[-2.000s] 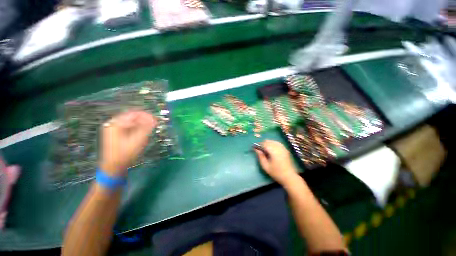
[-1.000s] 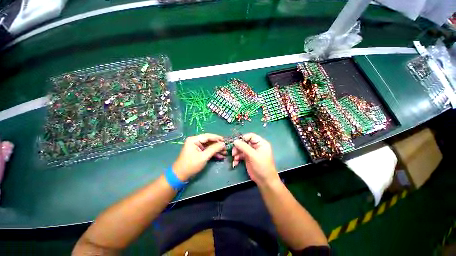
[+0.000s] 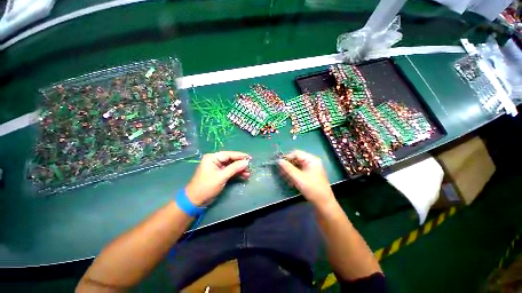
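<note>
My left hand [image 3: 217, 174], with a blue wrist strap [image 3: 187, 204], pinches a tiny dark piece, probably a single board, between thumb and fingers. My right hand [image 3: 306, 174] is a short way to its right, fingertips closed on a small dark board piece [image 3: 281, 157], mostly hidden by the fingers. The hands are apart, just above the green bench near its front edge. Small pale crumbs [image 3: 252, 178] lie between and below them. Beyond the hands are a loose pile of bright green break-off rails [image 3: 213, 121] and panel strips with coppery rows [image 3: 257, 111].
A clear tray [image 3: 111, 178] full of mottled single boards is at left. A black tray [image 3: 400, 86] at right holds overlapping PCB panels [image 3: 366, 129]. Clear plastic bags [image 3: 369, 43] hang at the back right. A white strip [image 3: 263, 71] crosses the bench [image 3: 137, 214].
My hands were together at one small piece and are now apart, my right hand moved right. Earlier, my left hand was over the clear tray. The whole view has shifted slightly.
</note>
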